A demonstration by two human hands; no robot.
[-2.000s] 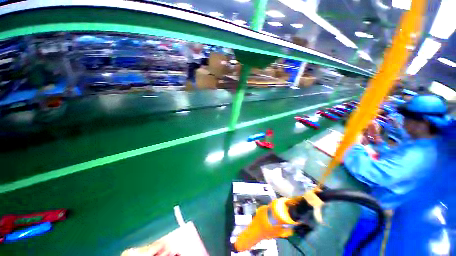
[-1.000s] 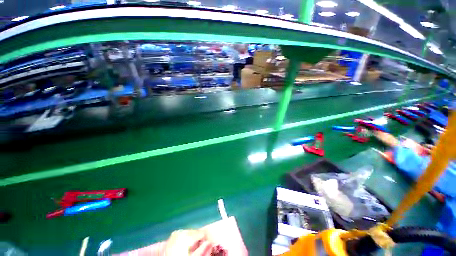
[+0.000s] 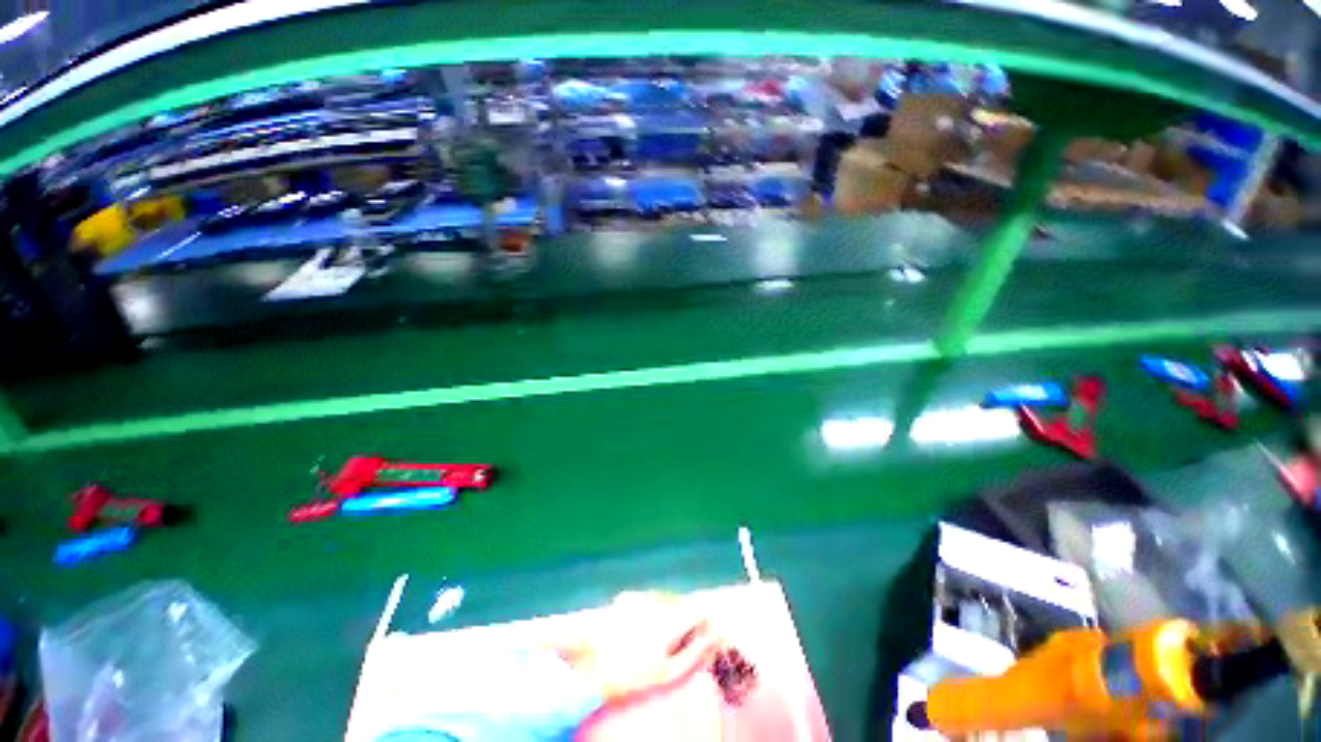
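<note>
A hand, seemingly my left hand (image 3: 638, 660), is blurred and washed out over the pale pink work mat (image 3: 797, 689) at the bottom centre. A light-blue sleeve (image 3: 485, 722) shows at its lower left. Its fingers are beside a dark red-brown pile of small parts (image 3: 735, 674); whether they hold anything is unclear. My right hand is not distinguishable. The orange-yellow electric screwdriver (image 3: 1036, 689) hangs over the white-topped screw feeder (image 3: 1000, 583) at right, with no hand on it.
Red housings (image 3: 420, 474) with blue cylinders (image 3: 399, 500) lie on the green conveyor at left and right. A clear bag (image 3: 138, 660) is at lower left. A black tray (image 3: 1079, 493) with another clear bag (image 3: 1159, 558) is behind the feeder. A green post (image 3: 1000, 261) stands beyond.
The view has swung left, so the mat, feeder and screwdriver appear farther right than one second ago. More of the mat, the hand and a blue sleeve now show. The neighbouring worker has mostly left the picture.
</note>
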